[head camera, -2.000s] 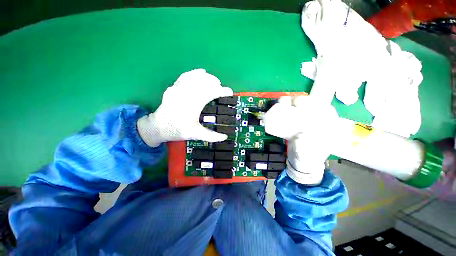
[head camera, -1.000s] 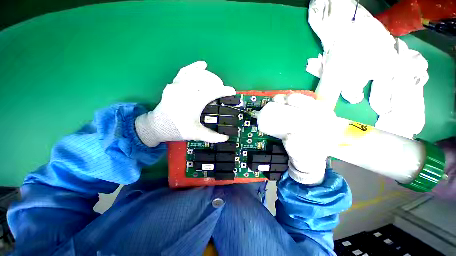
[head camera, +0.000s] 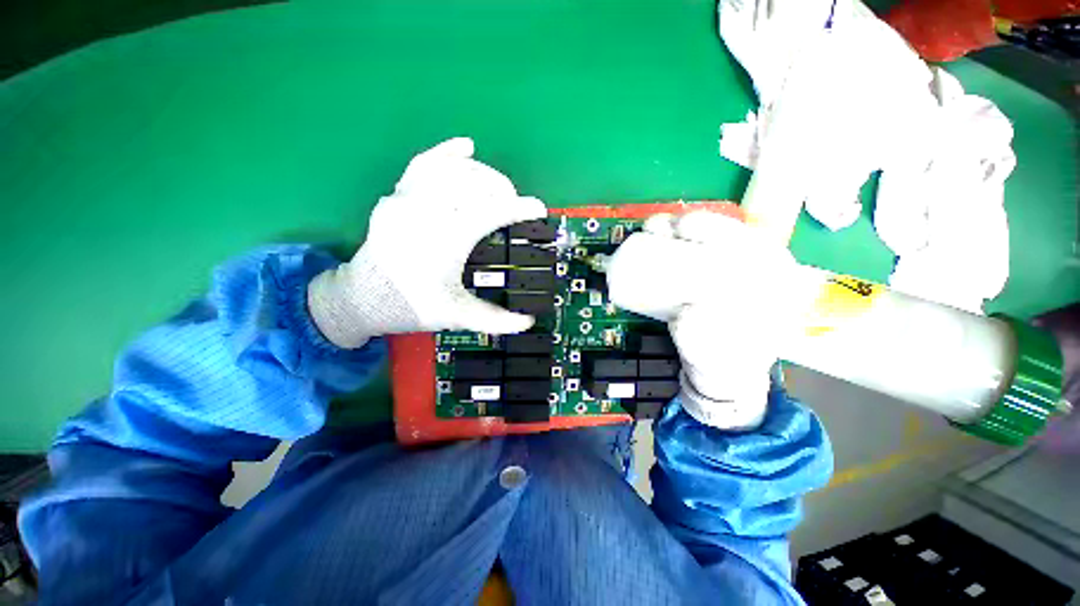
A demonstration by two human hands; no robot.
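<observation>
A green circuit board (head camera: 586, 337) with black blocks lies on an orange-red pad (head camera: 415, 391) near my lap. My right hand (head camera: 705, 290), in a white glove, is closed round a fat white glue syringe (head camera: 912, 343) with a yellow label and a green ribbed end cap (head camera: 1021, 379). Its thin needle (head camera: 583, 255) points left at the upper black blocks; the exact tip contact cannot be told. My left hand (head camera: 426, 255), gloved in white, curves round the upper left blocks, thumb and fingers apart, at the edge of the board and pad.
A green mat (head camera: 237, 130) lies under the pad. Crumpled white cloths (head camera: 870, 107) and a pale tube (head camera: 779, 178) lie at the right. An orange-red holder (head camera: 942, 26) with dark tools is at the upper right. A black tray with small white pieces (head camera: 936, 562) is at the lower right.
The syringe's rear end has swung slightly down and right since the oldest frame. The needle has moved slightly left along the upper blocks. The left hand keeps its curved pose.
</observation>
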